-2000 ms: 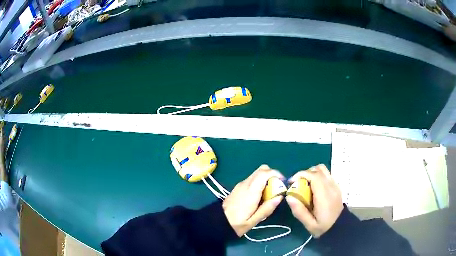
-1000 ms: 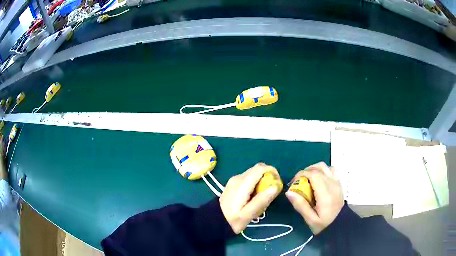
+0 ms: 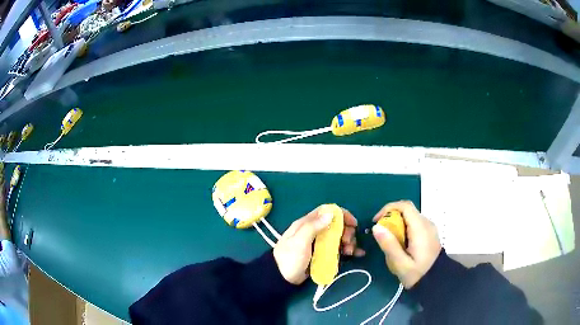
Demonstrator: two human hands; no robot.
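My left hand [image 3: 297, 249] holds a yellow unit [image 3: 327, 246] on edge, its narrow side facing up and a white cord loop [image 3: 346, 305] hanging from its lower end. My right hand [image 3: 412, 246] is closed around another yellow unit [image 3: 392, 225], mostly hidden by the fingers; its white cord hangs below the hand. The two units are apart. A third yellow unit [image 3: 242, 198] with blue and white patches lies flat on the green bench [image 3: 140, 235], left of my left hand, its cord running under that hand.
Beyond the pale rail [image 3: 210, 156], a yellow unit [image 3: 359, 120] lies on the green conveyor [image 3: 254, 82], with more units at far left. White paper [image 3: 467, 209] and a tinted sheet [image 3: 540, 222] with a thin line lie at right. Cardboard [image 3: 54, 301] shows at lower left; a person's arm at the left edge.
The unit in my left hand has turned to show its long narrow side. My hands' units have moved apart since the earliest frame. The conveyor units have shifted right.
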